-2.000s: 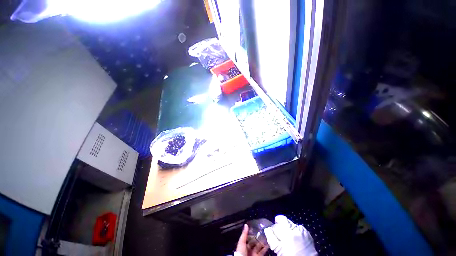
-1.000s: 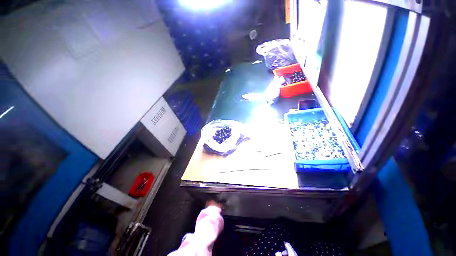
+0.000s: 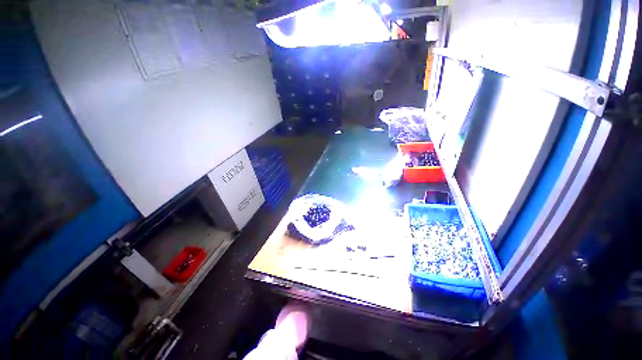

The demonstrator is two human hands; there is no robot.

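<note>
My left hand [image 3: 294,318] and pale sleeve are at the bottom, against the dark front below the bench edge; the hand is blurred and its fingers and any hold cannot be made out. My right hand is out of the picture. Behind the edge, an open bag [image 3: 318,216] of small dark parts sits on the tan board [image 3: 274,259]. A few dark pieces [image 3: 356,249] lie right of it. A long thin rod [image 3: 336,272] lies flat near the front edge.
A blue bin [image 3: 447,283] of small pale pieces stands at the bench's right. Behind it are a red-orange bin [image 3: 422,174] with dark pieces and a bulging clear bag [image 3: 405,125]. A red tray [image 3: 184,264] is low at left. A bright lamp [image 3: 331,24] hangs above.
The view has swung right to left, so the bench sits further right. My hands have parted from the clear-looking item they held together; my left is by the bench front, my right has left view.
</note>
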